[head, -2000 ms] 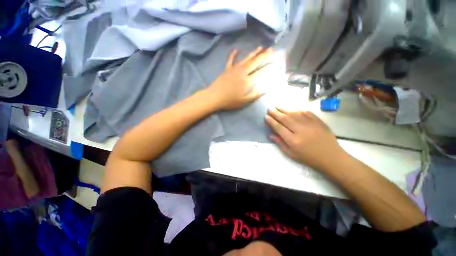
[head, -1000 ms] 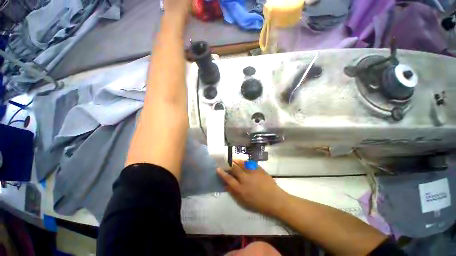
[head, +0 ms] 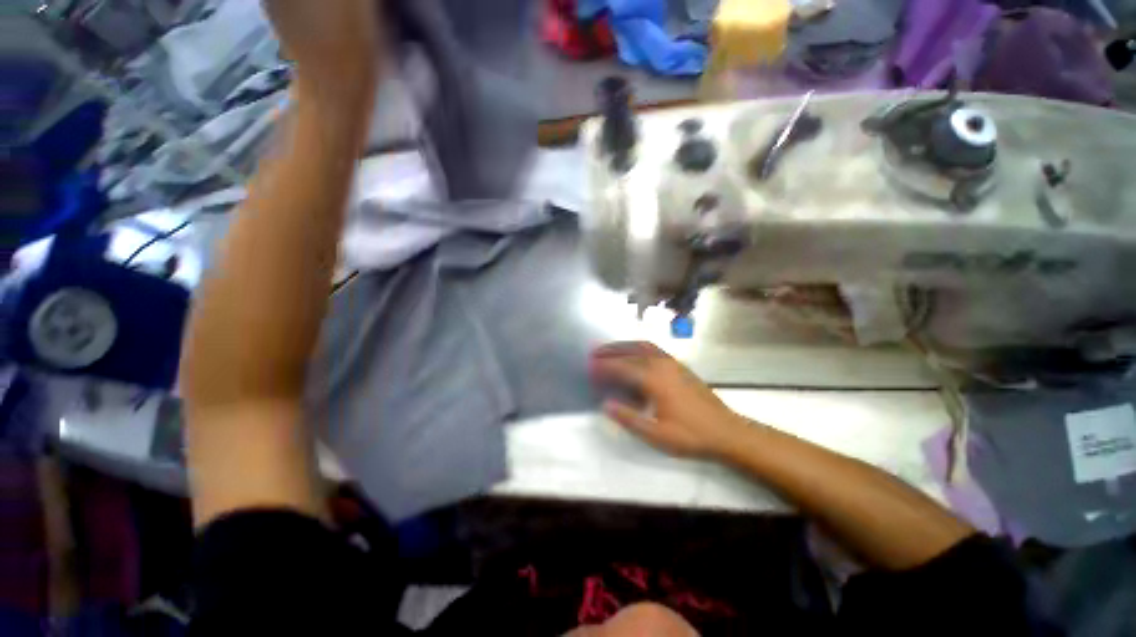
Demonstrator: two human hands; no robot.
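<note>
A grey garment piece (head: 424, 373) lies left of the needle, its lower edge hanging over the table front. My right hand (head: 660, 398) is at its right edge, just below the needle area; its fingertips touch the cloth, but whether they grip is unclear. My left hand (head: 326, 31) is raised at the top edge, blurred and partly cut off. A blurred darker grey cloth piece (head: 480, 112) hangs from it over the garment piece. The off-white sewing machine head (head: 810, 205) stands right of the cloth, with a small blue part (head: 681, 326) beside the needle.
A blue device with a round wheel (head: 72, 326) stands at the left. Grey cloth heaps (head: 212, 75) lie at the back left, purple cloth (head: 941, 44) at the back right. Beige cords (head: 953, 398) and a grey panel with a white label (head: 1102, 442) lie at the right.
My left hand went from the cloth to the back of the table, then moved left, with a darker grey piece now lifted. My right hand stays by the needle. The view has shifted.
</note>
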